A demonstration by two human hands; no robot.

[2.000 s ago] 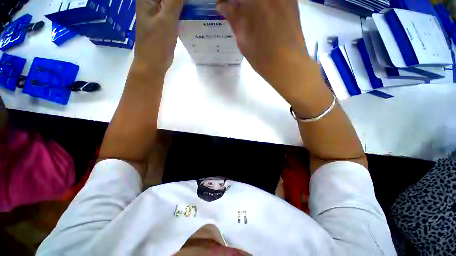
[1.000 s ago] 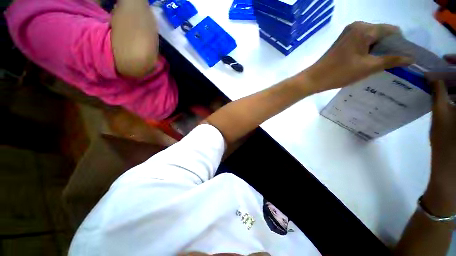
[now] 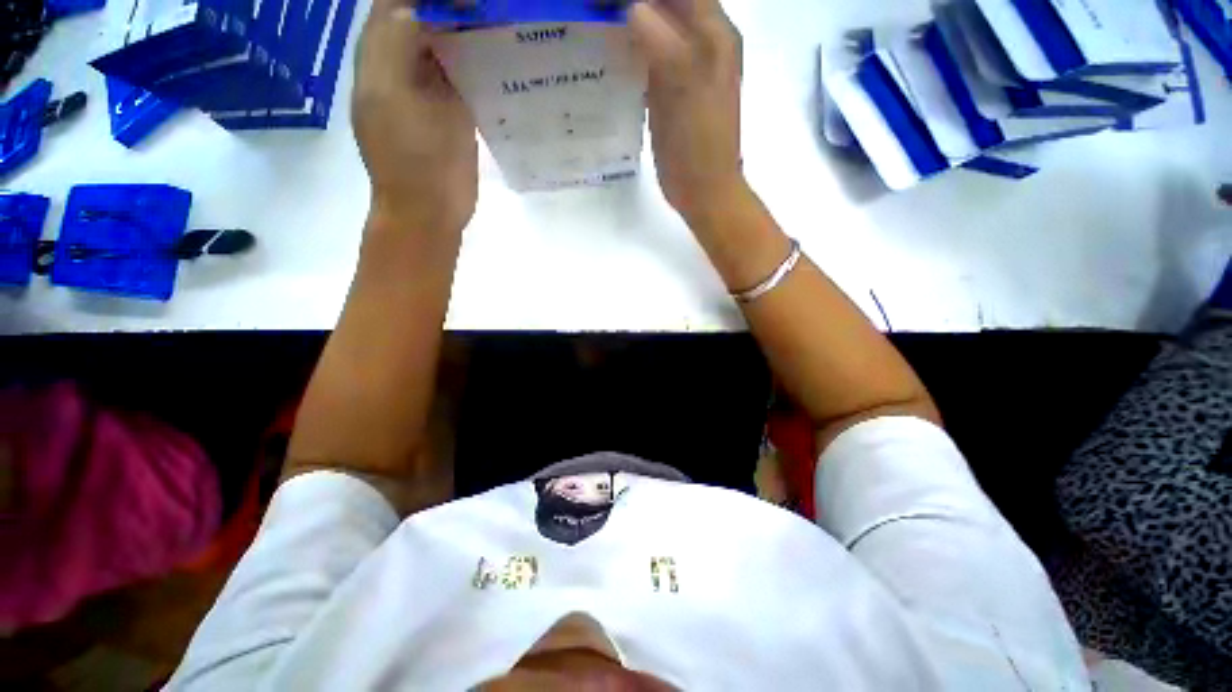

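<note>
A white and blue retail box [image 3: 547,108] stands on the white table in front of me, its pale face with small black text towards me and its blue top edge at the picture's upper rim. My left hand [image 3: 412,129] holds its left side. My right hand [image 3: 689,102] holds its right side and wears a bracelet on the wrist. Both hands are partly cut off or blurred at the top, and the box's far side is hidden.
Stacked blue boxes [image 3: 277,61] stand at the left. Blue insert cards [image 3: 122,241] with black cables lie at the near left. Fanned white and blue boxes [image 3: 932,108] lie at the right. A person in pink [image 3: 101,500] sits left; patterned clothing [image 3: 1155,500] shows right.
The view swung left and came back. My left hand, earlier at the box's top, is now at its side. The box is gripped from both sides.
</note>
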